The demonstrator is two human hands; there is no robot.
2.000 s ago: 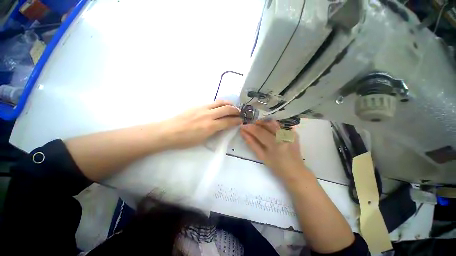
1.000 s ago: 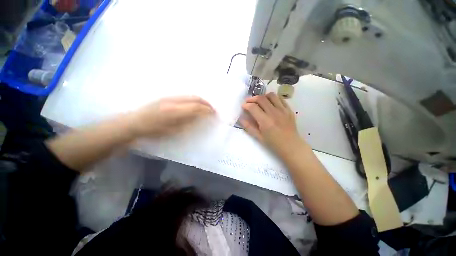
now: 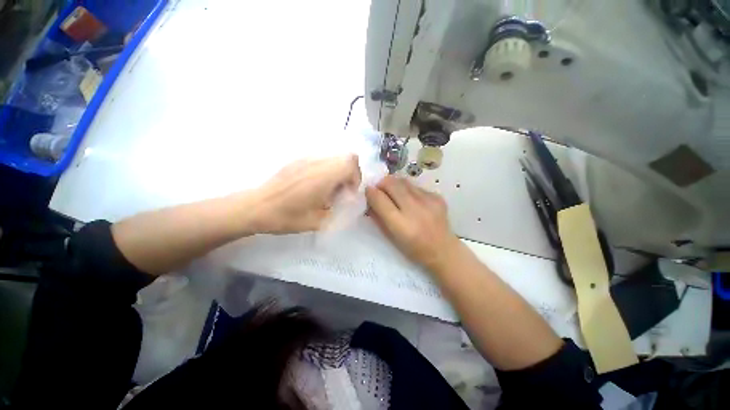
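A piece of thin, sheer white fabric (image 3: 346,215) lies bunched in front of the needle area and hangs toward the table's front edge. My left hand (image 3: 308,194) holds it with curled fingers, left of the presser foot. My right hand (image 3: 410,218) lies with bent fingertips on the fabric's right side, just in front of the presser foot (image 3: 392,152); its fingertips hide part of the cloth. The off-white sewing machine (image 3: 608,96) stands over the work at the right. The fabric's far part almost vanishes against the white table (image 3: 216,104).
Black-handled shears (image 3: 563,188) lie right of my right hand, with a tan card strip (image 3: 592,280) over them. A slim dark pointed tool (image 3: 538,188) lies beside them. A dark flat pad (image 3: 652,300) is at the right end. A blue tray (image 3: 100,94) with clear bags stands far left.
My left hand, away from the foot and blurred one second ago, is now closed on the fabric near my right hand. The fabric is more bunched. The view has shifted.
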